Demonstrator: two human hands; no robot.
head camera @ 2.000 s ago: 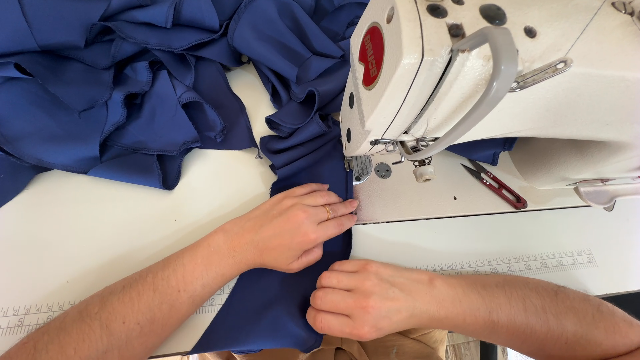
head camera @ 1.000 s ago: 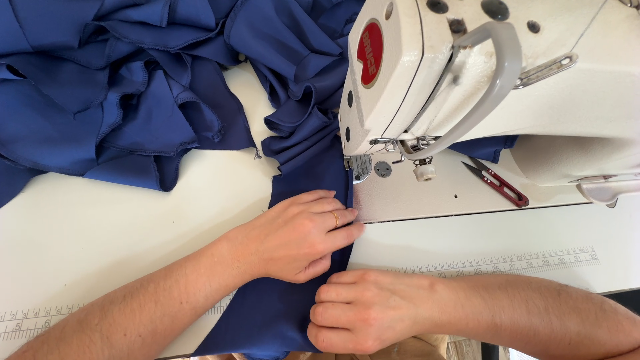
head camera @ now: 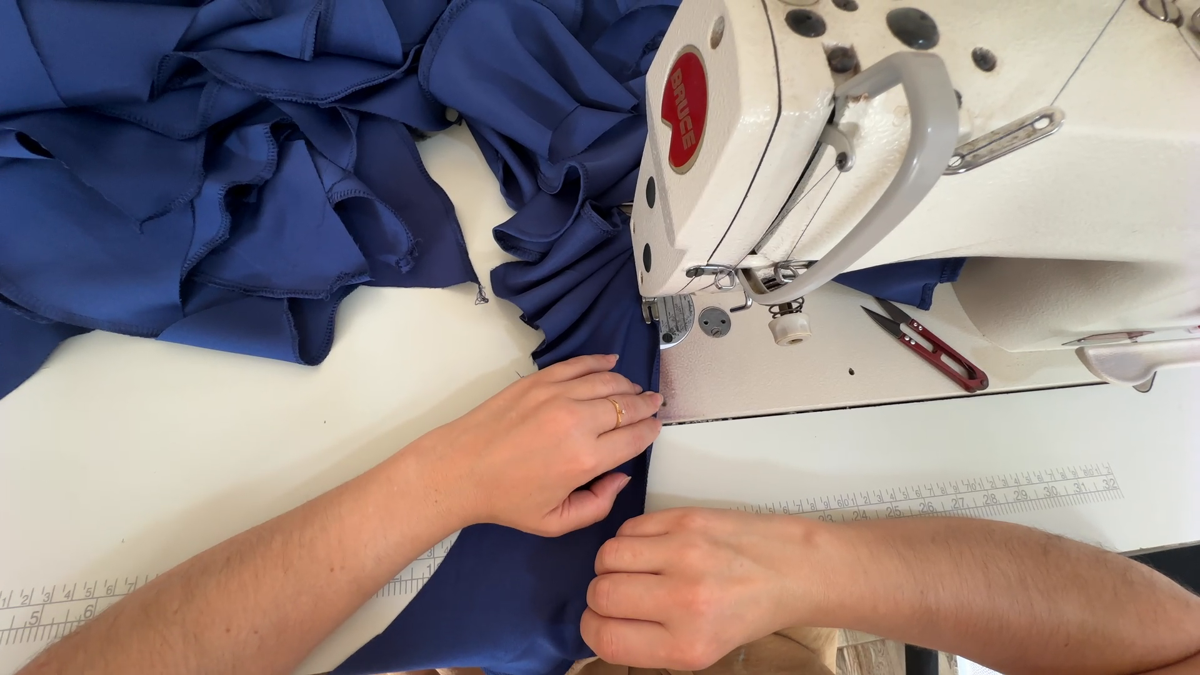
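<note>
A strip of blue fabric [head camera: 506, 591] runs from the table's front edge up to the presser foot [head camera: 653, 309] of a white Bruce sewing machine [head camera: 712, 141]. My left hand [head camera: 553, 441], a ring on one finger, lies flat on the fabric just in front of the foot, fingertips at its right edge. Lower down, my right hand [head camera: 694, 581] is closed on that same edge near the front of the table; its fingertips are hidden. Behind my left hand the fabric bunches into folds beside the machine head.
A large heap of blue fabric [head camera: 253, 206] with overlocked edges covers the back left of the white table [head camera: 281, 450]. Red-handled thread snips [head camera: 937, 352] lie on the machine bed at right. Ruler markings [head camera: 984, 497] run along the table front.
The fabric near the foot has bunched into more folds. My left hand has moved slightly toward the foot since one second ago. My right hand remains in about the same place.
</note>
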